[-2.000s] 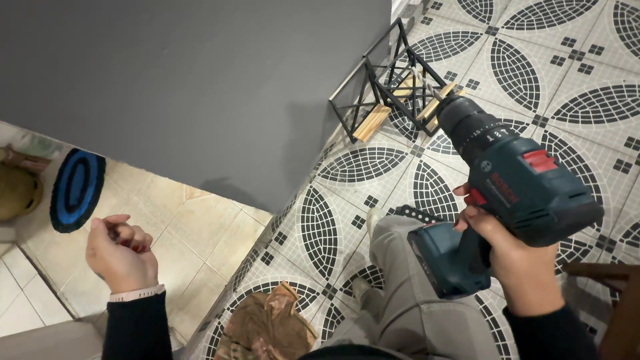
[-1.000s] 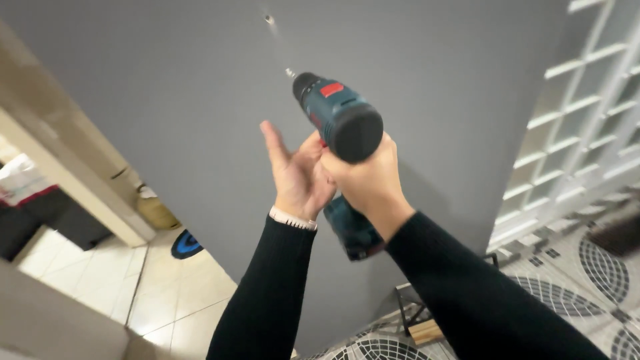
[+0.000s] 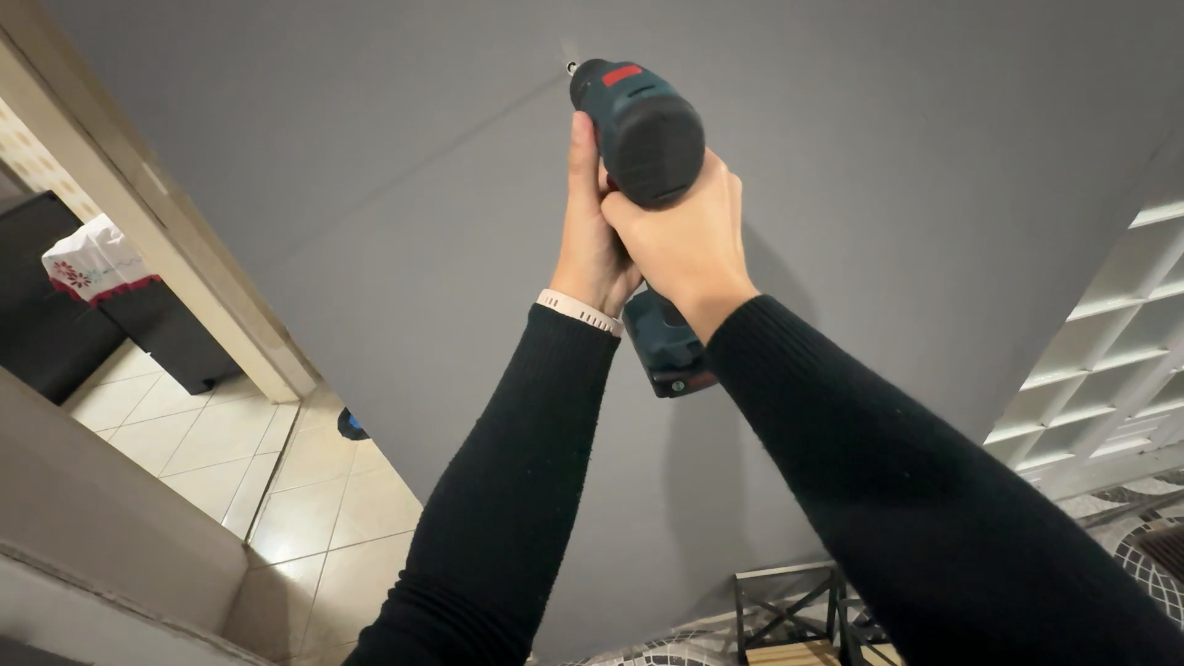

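Note:
A teal and black Bosch cordless drill (image 3: pixel 652 134) is raised against a grey wall (image 3: pixel 425 185), its tip at or very near the surface. My right hand (image 3: pixel 694 222) is wrapped around the drill's handle from behind. My left hand (image 3: pixel 592 213), with a light band at the wrist, lies along the drill's left side, thumb up beside the body and the other fingers mostly hidden behind the handle. The battery (image 3: pixel 671 347) shows below both hands. Where the tip meets the wall, a small ring shows.
A black metal frame with wooden slats (image 3: pixel 791 652) stands on the patterned floor at the wall's foot. At right is a white lattice with glass panes (image 3: pixel 1091 342). A door frame (image 3: pixel 176 203) at left opens onto a tiled floor and black furniture under a white cloth (image 3: pixel 102 259).
The drill has gone from low over the floor up to the wall, now at the spot where a hole showed. My left hand, empty at first, has joined it. The view has swung up.

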